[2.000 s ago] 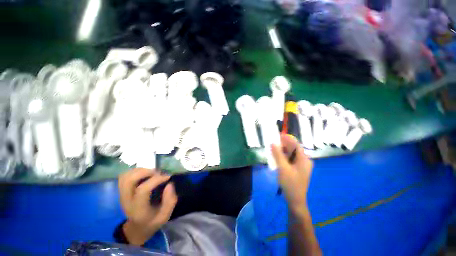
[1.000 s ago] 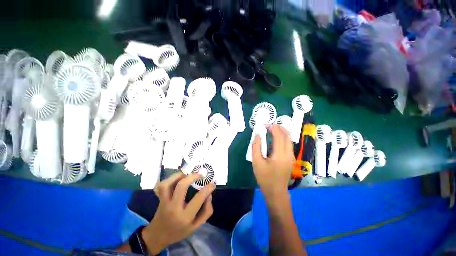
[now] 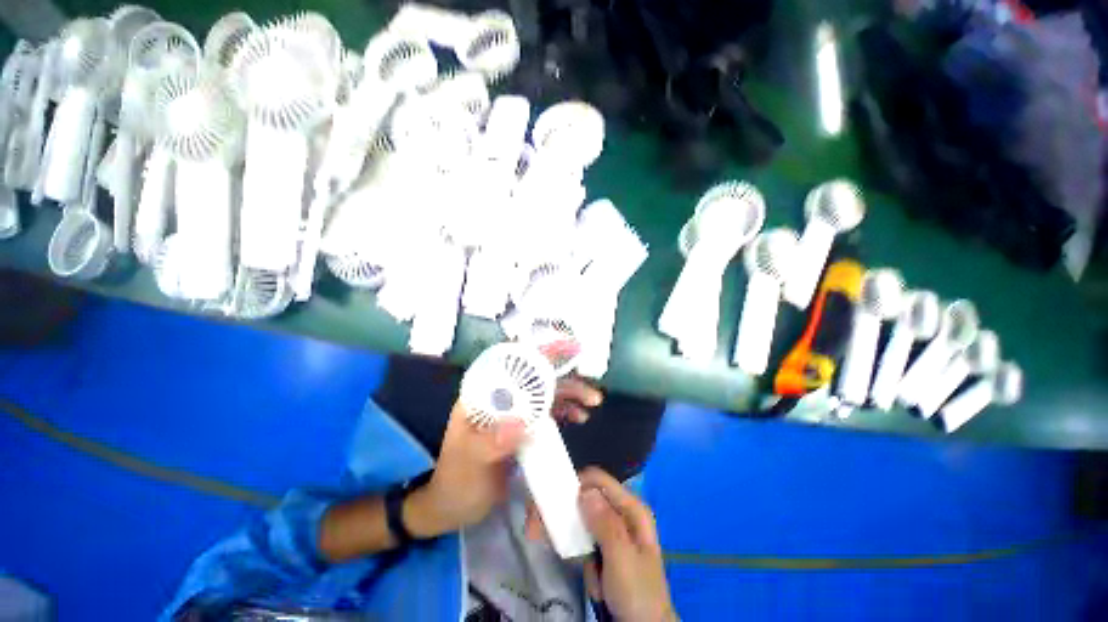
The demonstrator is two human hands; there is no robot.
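A white fan shell (image 3: pixel 555 488) is over my lap, its round slotted head up and left, its straight handle slanting down right. My left hand (image 3: pixel 476 462) holds it around the head and upper handle. My right hand (image 3: pixel 626 544) is closed around the lower end of the handle; its palm is hidden, and I cannot tell if it also holds a tool. Many white fan shells (image 3: pixel 270 182) lie heaped on the left of the green bench. A spaced row of white shells (image 3: pixel 759 322) lies at right, with an orange, yellow and black tool (image 3: pixel 823 334) among them.
The green bench (image 3: pixel 632 379) has its near edge just beyond my hands. Dark parts (image 3: pixel 668 73) are heaped behind the white ones. Crumpled plastic bags (image 3: pixel 1045 97) are at the back right. The blue floor (image 3: pixel 778 510) shows below the bench on both sides.
My left hand has come back from the heap's near edge with a shell. My right hand has left the row at right and now meets the shell's handle. The view has shifted right.
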